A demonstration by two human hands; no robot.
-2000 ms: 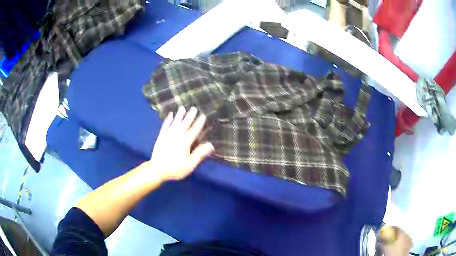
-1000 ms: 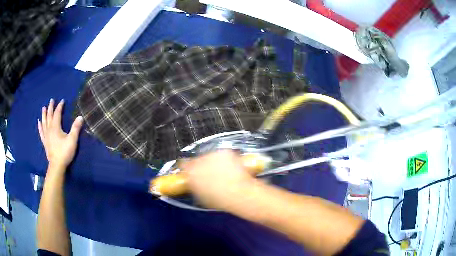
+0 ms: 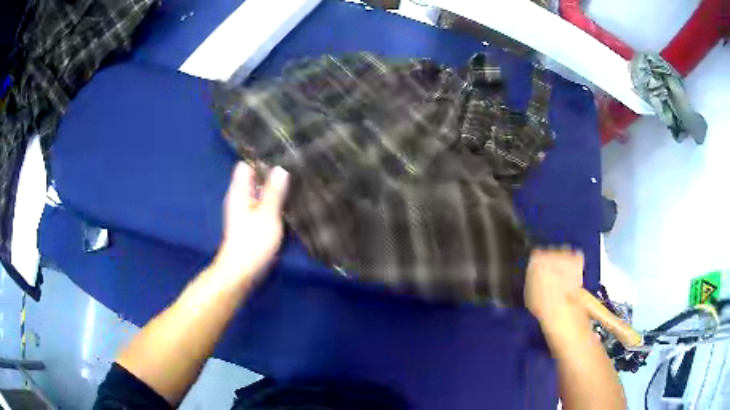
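The dark plaid garment (image 3: 384, 176) lies over the raised blue padded board and is blurred, with its narrow strips bunched at its upper right. My left hand (image 3: 254, 216) is at its left near edge, thumb and fingers closed on the cloth. My right hand (image 3: 555, 280) is curled at its lower right corner and seems to grip it; the fingertips are blurred and partly hidden. The iron's yellow-orange handle (image 3: 610, 319) shows just right of my right wrist, off the garment; the rest of the iron is mostly hidden.
A plaid pile (image 3: 72, 48) hangs at the upper left. White strips (image 3: 248, 40) cross the far side of the blue table cover (image 3: 384, 352). A grey-green rag (image 3: 666, 92) hangs on a red pipe at the upper right. Hoses and cables are at the lower right.
The iron has left the garment for the right side, and my right hand has let go of it. My left hand has moved from the bare board onto the garment's edge.
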